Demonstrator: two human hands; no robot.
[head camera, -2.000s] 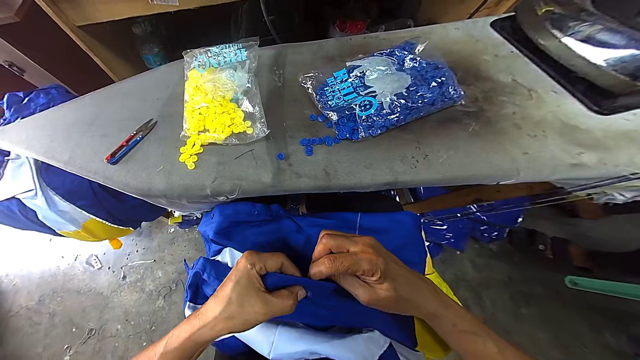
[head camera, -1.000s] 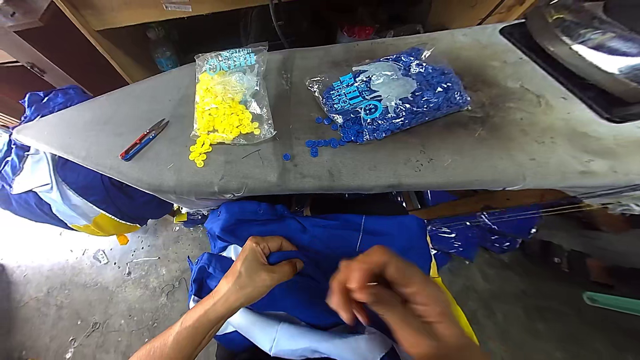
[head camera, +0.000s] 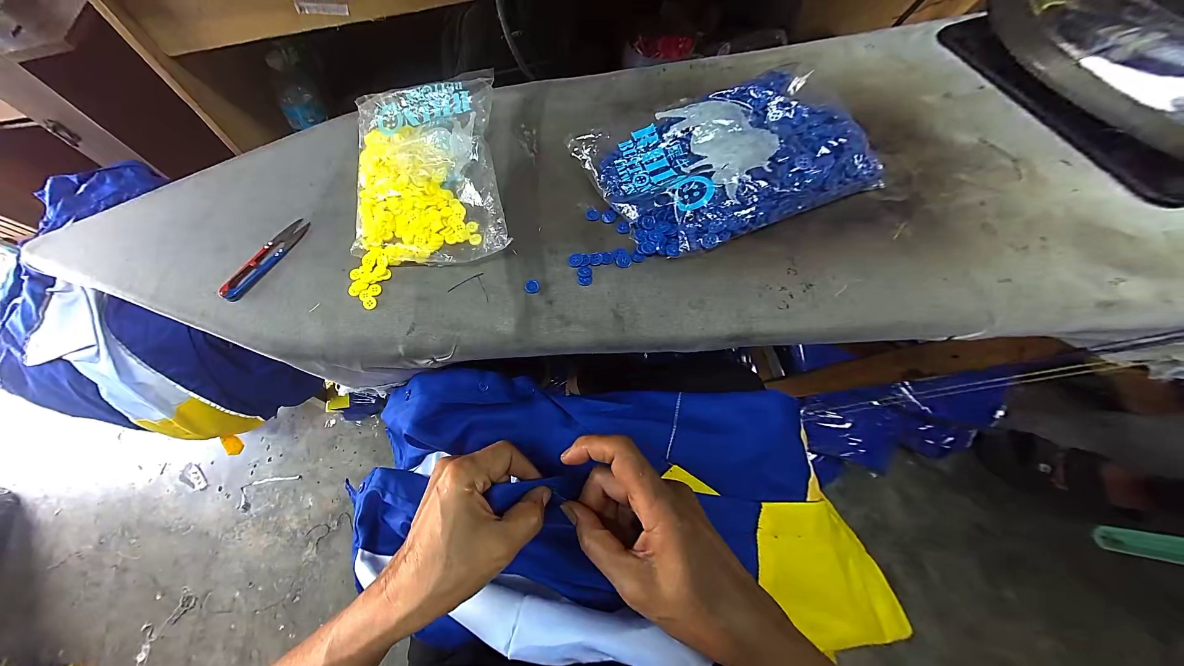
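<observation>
A blue, light-blue and yellow garment lies over my lap, below the ironing board's edge. My left hand pinches a raised fold of its blue cloth between thumb and fingers. Close beside that fold is my right hand, its thumb and forefinger apart at the cloth; whether it holds a needle or thread cannot be made out. On the board lie thread snips, an open clear bag of yellow buttons and a clear bag of blue buttons, with loose buttons spilled at both bags. One blue button lies apart.
The grey padded ironing board spans the view. An iron rests on a black pad at the upper right. More blue cloth hangs at the left end. A green bar is at the lower right; thin cords run under the board.
My right hand was raised and blurred, away from the fold, one second ago; now it is back beside my left hand. More of the garment's yellow part shows at the right.
</observation>
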